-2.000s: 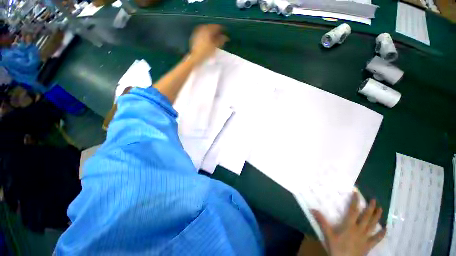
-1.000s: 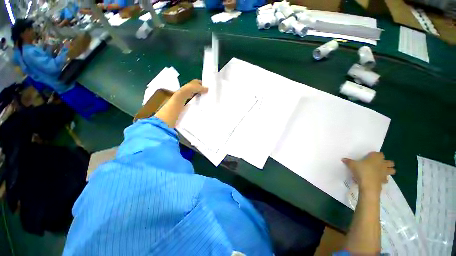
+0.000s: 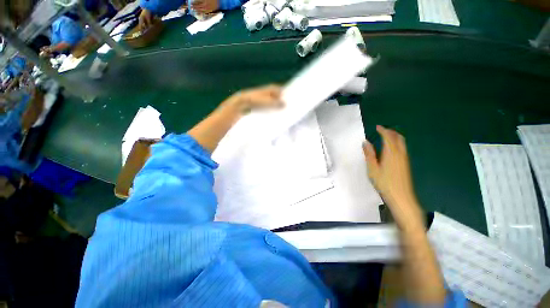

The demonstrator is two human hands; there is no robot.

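Observation:
My left hand (image 3: pixel 259 99) is closed on the end of a folded white sheet (image 3: pixel 328 75), which is blurred and raised above the bench. Large plain white sheets (image 3: pixel 271 180) lie overlapping in front of me, some with creased or folded edges. My right hand (image 3: pixel 389 162) is open, with fingers apart, at the right edge of these sheets. A long folded white strip (image 3: pixel 344 240) lies at the near bench edge, partly behind my right forearm. White cylindrical units (image 3: pixel 309 43) lie beyond the raised sheet, which partly hides some of them.
Printed label sheets (image 3: pixel 509 192) lie at the right, one at the near right edge (image 3: pixel 482 261). A small brown box (image 3: pixel 131 168) with white paper (image 3: pixel 143 127) stands at the left. More units (image 3: pixel 271 15) are piled at the back. Other people's blue sleeves show at upper left.
My left hand has raised the folded sheet and swung it to the right. My right hand has come off the sheets' far right corner. The large sheets have turned and shifted left in view.

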